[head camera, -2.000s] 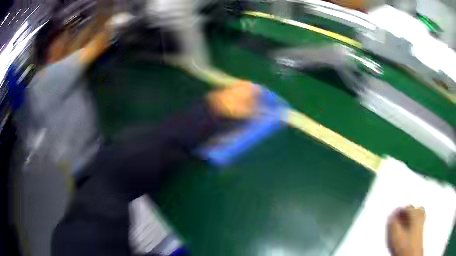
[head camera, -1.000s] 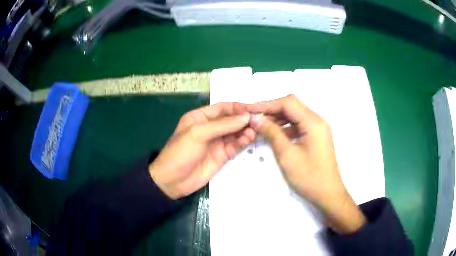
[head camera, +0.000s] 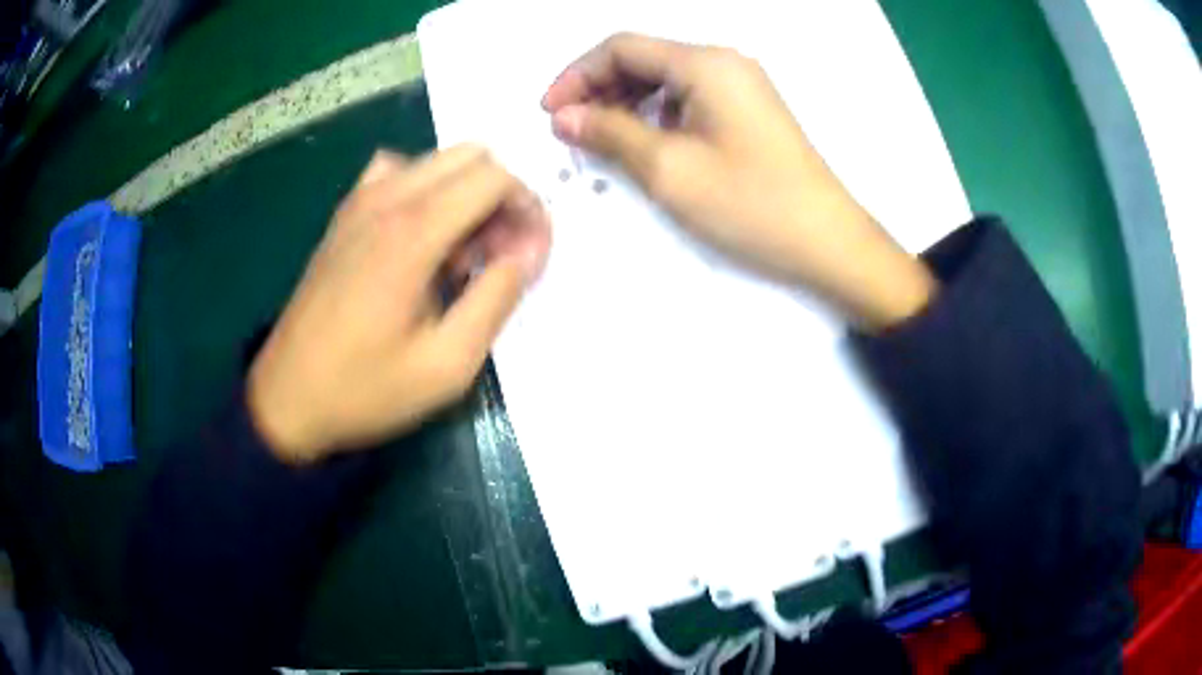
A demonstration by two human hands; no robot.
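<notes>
Several white power strips (head camera: 712,435) lie side by side like one white sheet, cords leaving their near ends. My right hand (head camera: 725,158) is over their upper part, thumb and forefinger pinched together; whether a tiny part is between them cannot be told. Two small dark spots show on the white face below those fingertips. My left hand (head camera: 396,297) is blurred at the strips' left edge, fingers curled; its contents are hidden. The blue parts tray (head camera: 119,343) with tiny pale bits is at the far left.
A speckled yellow-cream strip (head camera: 284,119) runs at the upper left. Clear tape (head camera: 498,528) lies beside the strips' left edge. A stacked batch with a grey side (head camera: 1120,172) stands at the right. A red crate (head camera: 1167,613) is at lower right. White cords (head camera: 758,646) bunch at the near edge.
My hands were together at the fingertips and are now apart, left hand to the left, right hand over the strips. The view has shifted, showing the strips' near ends and cords.
</notes>
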